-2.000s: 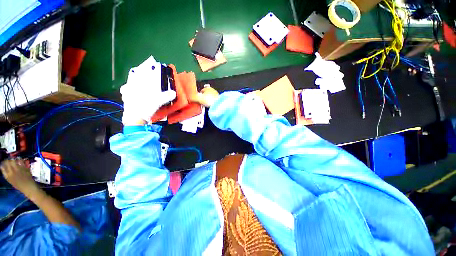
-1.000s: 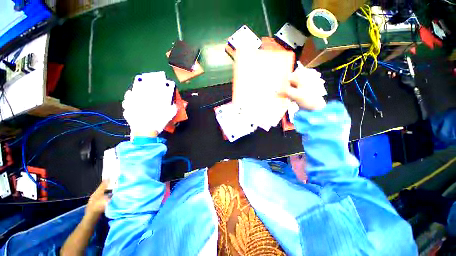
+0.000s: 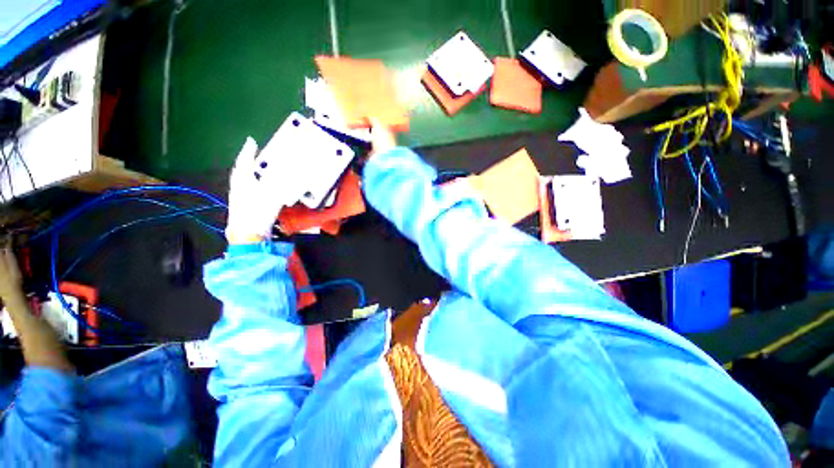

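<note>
My left hand [image 3: 250, 203], in a white glove, holds a white square unit [image 3: 304, 157] with dark corner dots by its left side. Orange-red pads [image 3: 340, 207] lie under that unit. My right hand [image 3: 380, 138] is up at the green surface's near edge, fingertips blurred, gripping the lower edge of an orange-red pad [image 3: 368, 90]. A white piece [image 3: 324, 102] shows beside and under this pad. What lies beneath is hidden.
Two more white units [image 3: 460, 62] [image 3: 552, 57] are on the green surface with an orange-red pad [image 3: 516, 87]. A light orange pad [image 3: 510, 186], another unit [image 3: 578, 207] and crumpled white paper [image 3: 596, 146] are right. Blue cables [image 3: 137, 193] and another person's arm [image 3: 37, 320] are left.
My right hand has moved left from the crumpled paper to the green surface's left part. An orange-red pad now covers where the dark unit was. The unit in my left hand has turned.
</note>
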